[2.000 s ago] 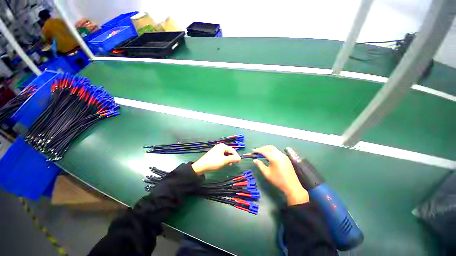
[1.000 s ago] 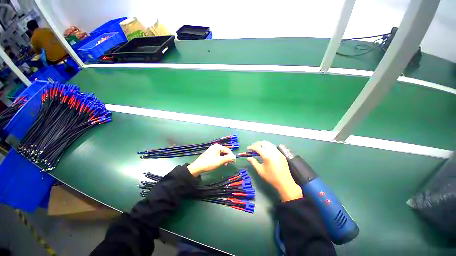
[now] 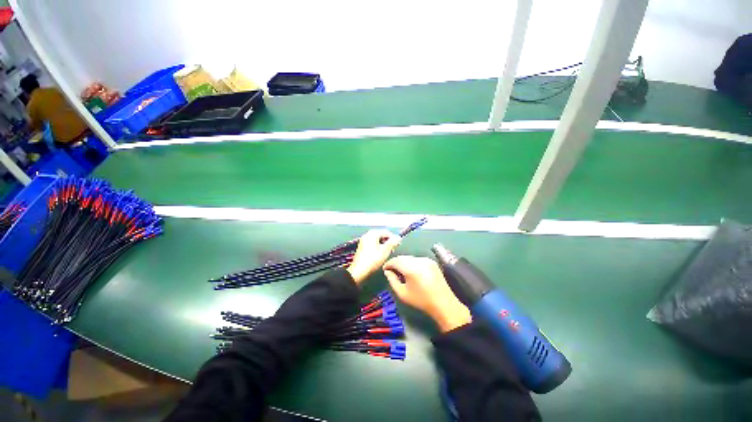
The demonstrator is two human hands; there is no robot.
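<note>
My left hand (image 3: 373, 254) is closed at the right end of the upper bundle of thin black cables (image 3: 284, 270). A blue cable end (image 3: 417, 225) sticks out past its fingers, up and to the right. My right hand (image 3: 420, 286) is just right of and below it, fingers curled together; whether it holds anything is hidden. A lower cable bundle (image 3: 381, 330) with red sections and blue ends lies partly under my left sleeve. A blue heat gun (image 3: 503, 321) lies right of my right hand, its metal nozzle pointing up-left.
A large fanned cable pile (image 3: 82, 239) lies at the left bench end by a blue crate (image 3: 29, 222). A grey plastic bag (image 3: 709, 293) is at right. White posts (image 3: 569, 124) rise behind the heat gun. Black trays (image 3: 214, 111) stand on the far shelf. A person (image 3: 54, 111) is at far left.
The camera view has shifted. My left hand has moved up to the upper bundle's blue ends, and one end now points up-right. My right hand no longer shows the cable piece between its fingertips.
</note>
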